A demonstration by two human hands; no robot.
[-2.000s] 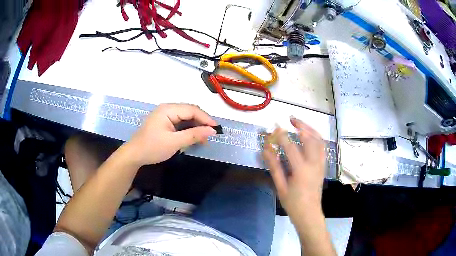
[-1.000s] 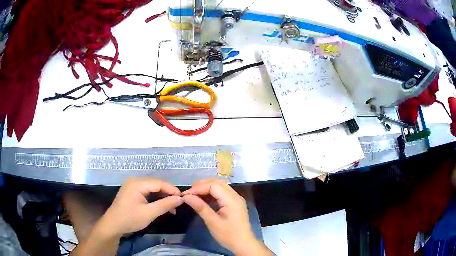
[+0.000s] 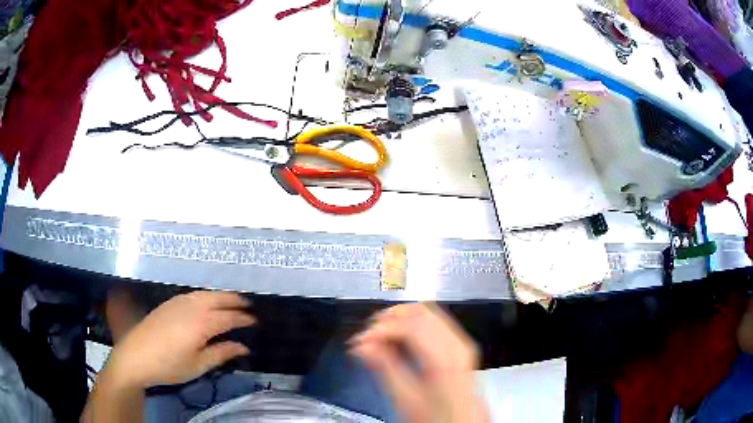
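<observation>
My left hand [image 3: 183, 340] is over my lap, just below the table edge, with fingers and thumb apart and nothing visible in it. My right hand [image 3: 423, 355] is blurred, also below the edge and to the right; its fingertips point left, and I cannot tell if they hold anything. Scissors [image 3: 334, 169] with one yellow-orange and one red loop lie on the table, blades to the left. Thin black cords [image 3: 149, 124] lie loose behind and beside the blades. A ruler scale [image 3: 248, 252] runs along the front edge, with a tan piece [image 3: 394, 266] on it.
A red garment bundle [image 3: 62, 91] with hanging red straps [image 3: 186, 87] is at the upper left. A white sewing machine [image 3: 570, 99] stands at the back right. Handwritten papers [image 3: 537, 165] lean on it and reach over the front edge. A green-ended tool [image 3: 695, 249] is at the right.
Two seconds ago my left fingers held a small black piece over the ruler. One second ago my fingertips met below the edge; now my hands are apart. The view has also shifted.
</observation>
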